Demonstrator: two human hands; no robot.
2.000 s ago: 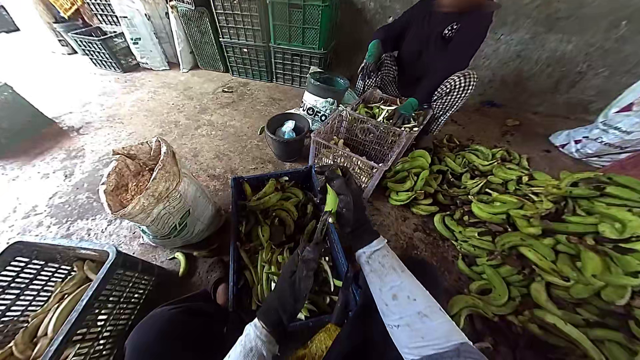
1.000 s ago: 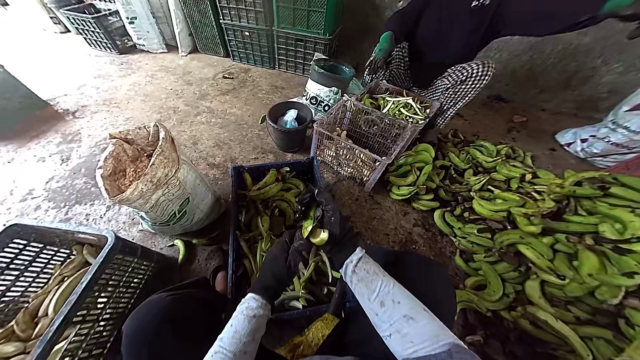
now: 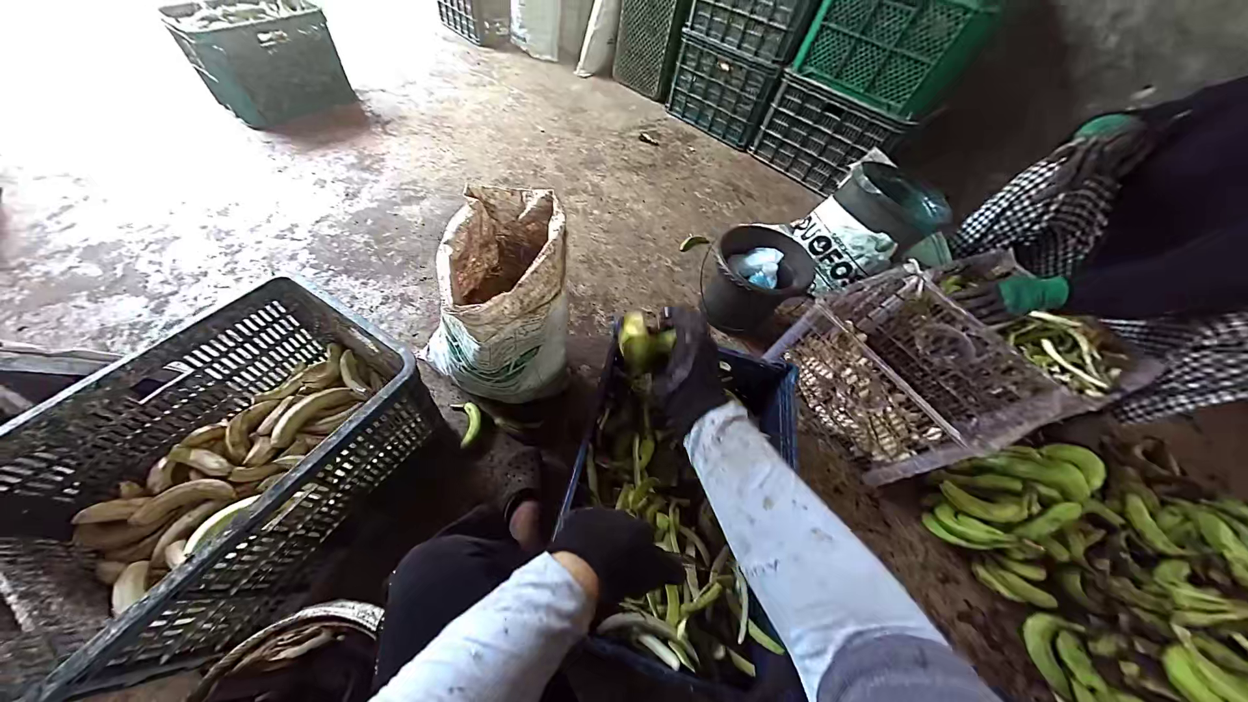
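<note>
Between my knees stands a blue plastic crate (image 3: 786, 402) with green plantain peels (image 3: 673, 575) inside. Over its far end, my right hand (image 3: 687, 366) in a dark glove grips green-yellow peel pieces (image 3: 639, 343). My left hand (image 3: 619, 554), also in a dark glove, hangs over the crate's near left side; its fingers are partly hidden, and whether it holds anything does not show. At the left, a black slatted crate (image 3: 385, 385) holds peeled plantains (image 3: 312, 409). A woven sack (image 3: 507, 341) with its top rolled down stands just beyond my knees.
Unpeeled green plantains (image 3: 1053, 507) are heaped at the right. Near them are a crate of scraps (image 3: 877, 390), a black bucket (image 3: 717, 297) and a co-worker's gloved hand (image 3: 1014, 296). Stacked crates (image 3: 726, 93) stand behind; a green bin (image 3: 278, 83) is farther left.
The view has swung left. My hands, together over the blue crate one second ago, are now apart, the right one toward its far end. The co-worker's hand is now at the scrap crate.
</note>
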